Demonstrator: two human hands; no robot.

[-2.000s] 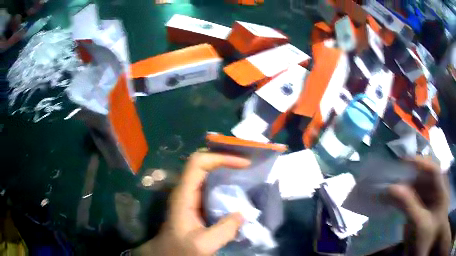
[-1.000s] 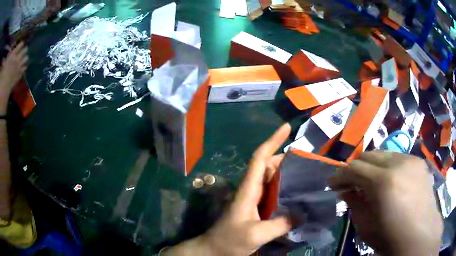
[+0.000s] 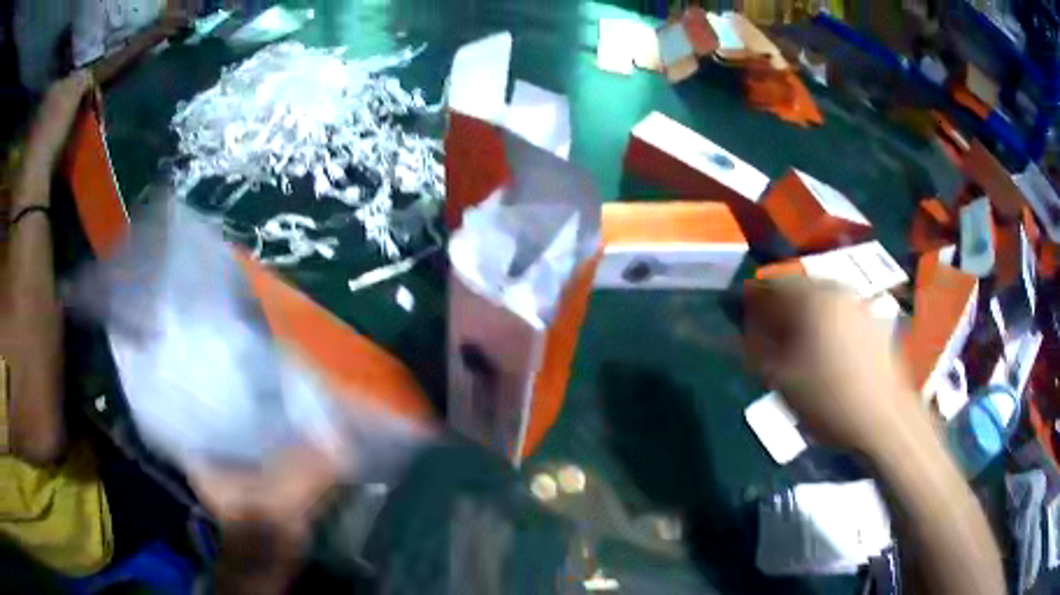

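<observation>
My left hand [image 3: 262, 494], blurred at the lower left, holds an open retail carton [image 3: 337, 343] with crumpled white wrapping showing. The carton is tilted and blurred. My right hand [image 3: 819, 355] is over the cartons at the right, blurred, with its fingers bent down; whether it grips anything cannot be told. Another open carton [image 3: 500, 372] stands upright in the middle, flaps up, with white wrapping in its mouth. A closed carton [image 3: 672, 267] lies just behind it. A stack of white leaflets [image 3: 823, 525] lies near my right forearm.
White cords [image 3: 296, 116] are heaped at the back left. Another person's arm [image 3: 41, 233] is at the left edge, by an orange panel. Orange-white cartons [image 3: 944, 308] and a bottle with a blue lid [image 3: 988, 421] are at the right. Two coin-like pieces [image 3: 558, 481] lie near the front.
My left hand has carried the open carton left, past the standing one. My right hand has left that carton and is over the cartons at the right. The view has shifted left.
</observation>
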